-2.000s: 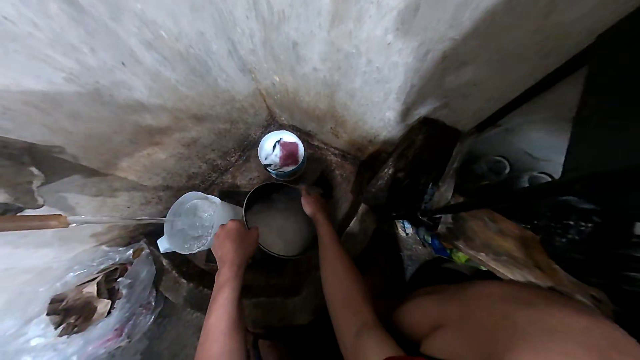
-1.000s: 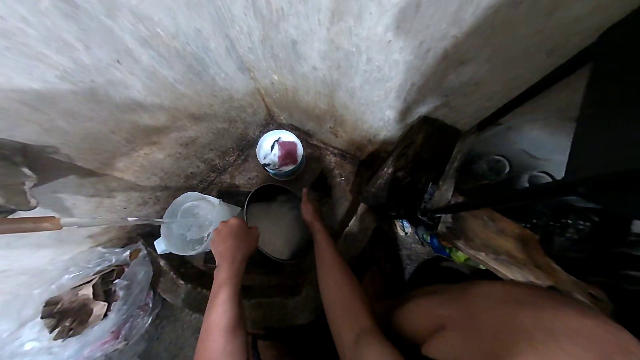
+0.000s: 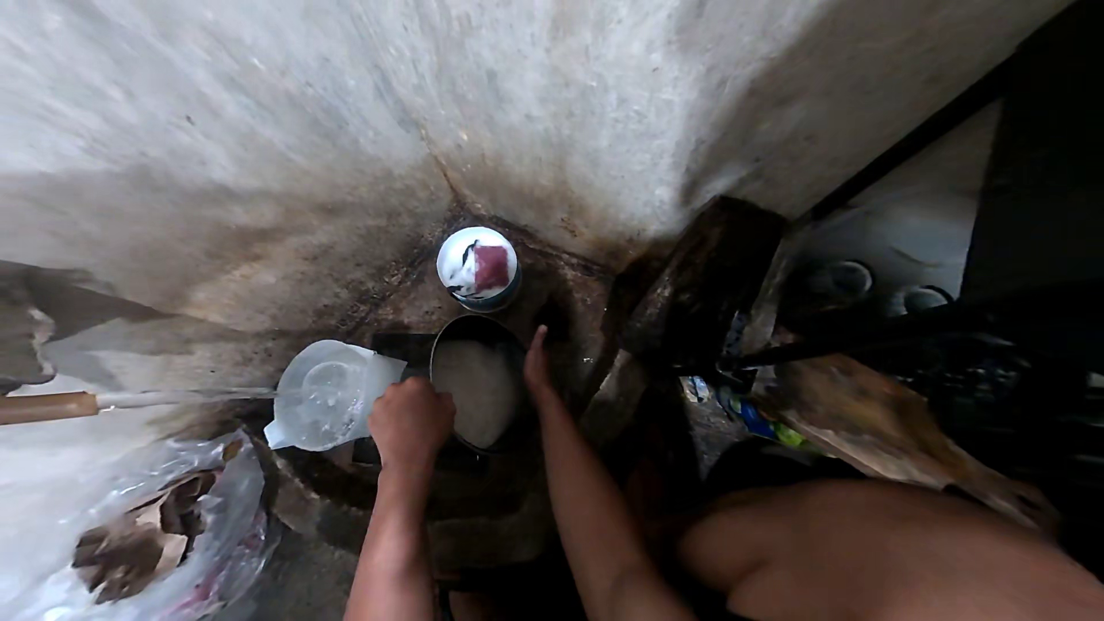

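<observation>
A round dark metal pot (image 3: pixel 473 395) holds a cloudy, whitish content. My left hand (image 3: pixel 412 423) is closed at the pot's left rim, its thumb over the edge. Against the pot's right side rests my right hand (image 3: pixel 537 362), its fingers extended upward and not curled round the rim. Just left of my left hand is a translucent plastic pitcher (image 3: pixel 323 397) with clear liquid in it, its spout toward the lower left. Behind the pot stands a round tub (image 3: pixel 479 297) with a dark red pad and white matter on top.
A rough stained wall (image 3: pixel 552 112) rises behind. At the left are a wooden-handled tool (image 3: pixel 52 407) and a clear plastic bag (image 3: pixel 233 517) with torn brown cardboard (image 3: pixel 142 539). Dark wood (image 3: pixel 707 276) and a weathered board (image 3: pixel 854 414) lie right. A bare knee (image 3: pixel 862 543) is at lower right.
My right hand has shifted from the pot's upper right rim to its right side, and its fingers have straightened. My left hand has stayed at the left rim.
</observation>
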